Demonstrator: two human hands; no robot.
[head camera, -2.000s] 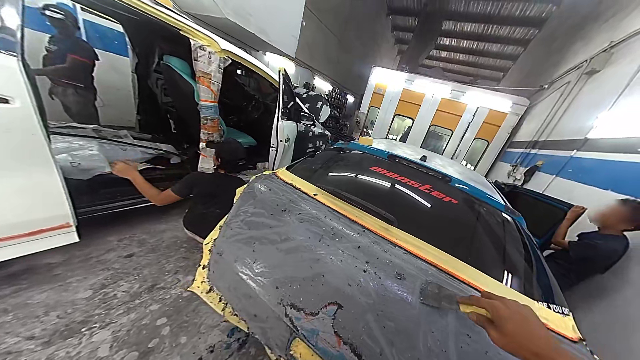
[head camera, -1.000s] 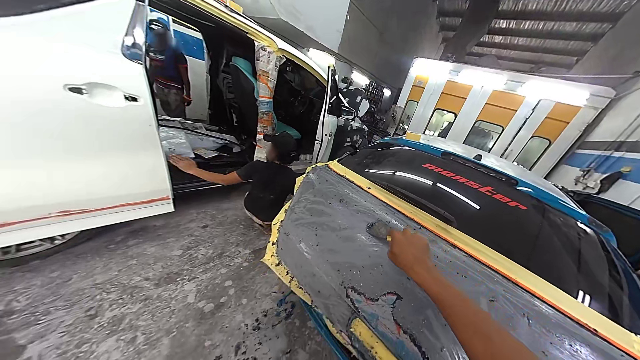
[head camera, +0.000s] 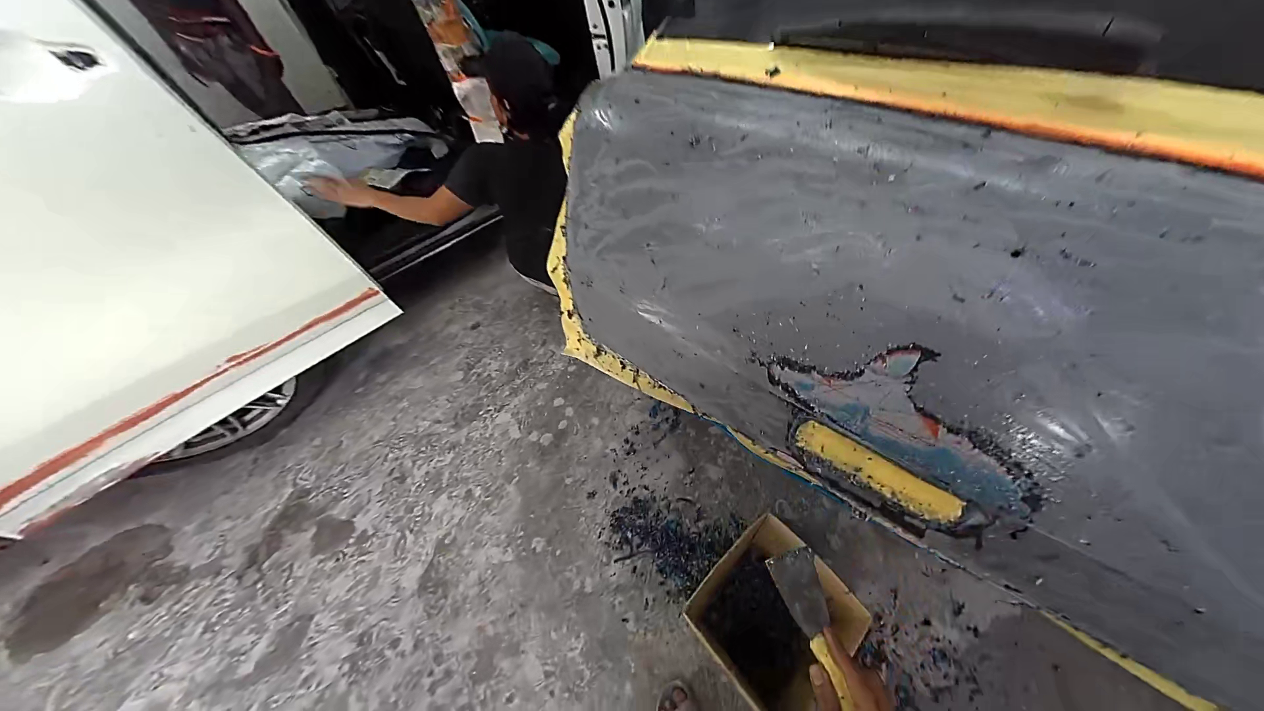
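My right hand (head camera: 851, 683), low in the head view, grips the yellow handle of a putty knife (head camera: 802, 592). The knife's metal blade is over an open cardboard box (head camera: 719, 632) on the floor, which holds dark scrapings. Above and to the right is a grey car door panel (head camera: 731, 237), with dark flecks scattered on it. A ragged patch (head camera: 879, 405) of bluish, stripped surface shows beside the door handle, which is covered in yellow masking tape (head camera: 879, 472). Yellow tape also runs along the panel's edges. My left hand is out of view.
A white car door (head camera: 178, 227) stands at the left, above a wheel (head camera: 242, 420). A co-worker in black (head camera: 518, 188) crouches between the cars, one hand on plastic sheeting (head camera: 296, 163). Dark debris (head camera: 657, 538) lies on the concrete floor (head camera: 395, 513) around the box.
My right hand, with the putty knife, has moved from the grey panel down to over the box. The view has tilted down toward the floor.
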